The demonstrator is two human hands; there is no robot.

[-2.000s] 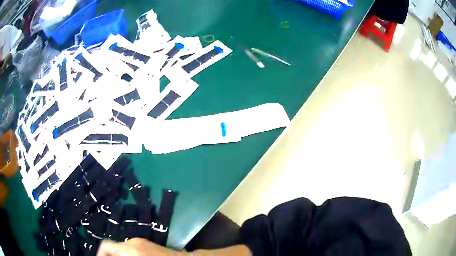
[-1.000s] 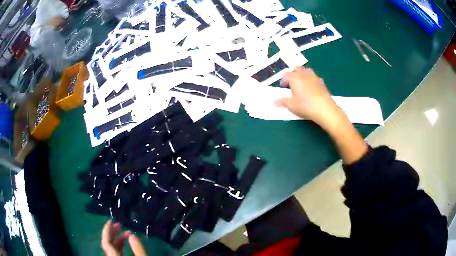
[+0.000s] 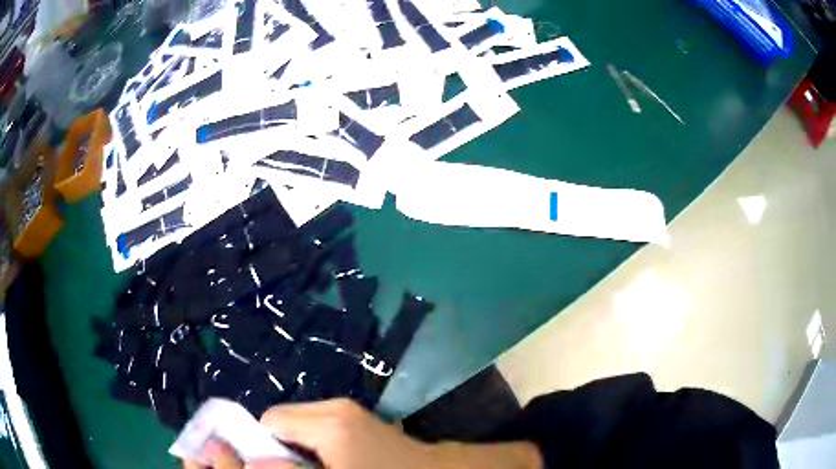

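My right hand [image 3: 339,434] is at the bottom edge, its fingers closed on a white card [image 3: 220,429]. A few fingertips of my left hand [image 3: 213,455] show under the card and hold it too; the rest is cut off by the frame. A small dark piece shows under the right fingers, too hidden to name. Beyond the hands lies a heap of loose black watch straps [image 3: 229,302] with silver buckles. A fanned stack of white cards [image 3: 477,200] with one blue mark lies to the right.
A large overlapping pile of packed strap sets [image 3: 325,142] lies beyond the loose straps. Orange boxes of tiny parts [image 3: 82,156] and a long black row [image 3: 32,366] are at left. Tweezers [image 3: 632,90], a blue bin [image 3: 752,26] and the table edge are at right.
My right hand has come from the white card stack to the bottom edge, now with a card in it. My left fingers have closed on the card. The view has shifted slightly.
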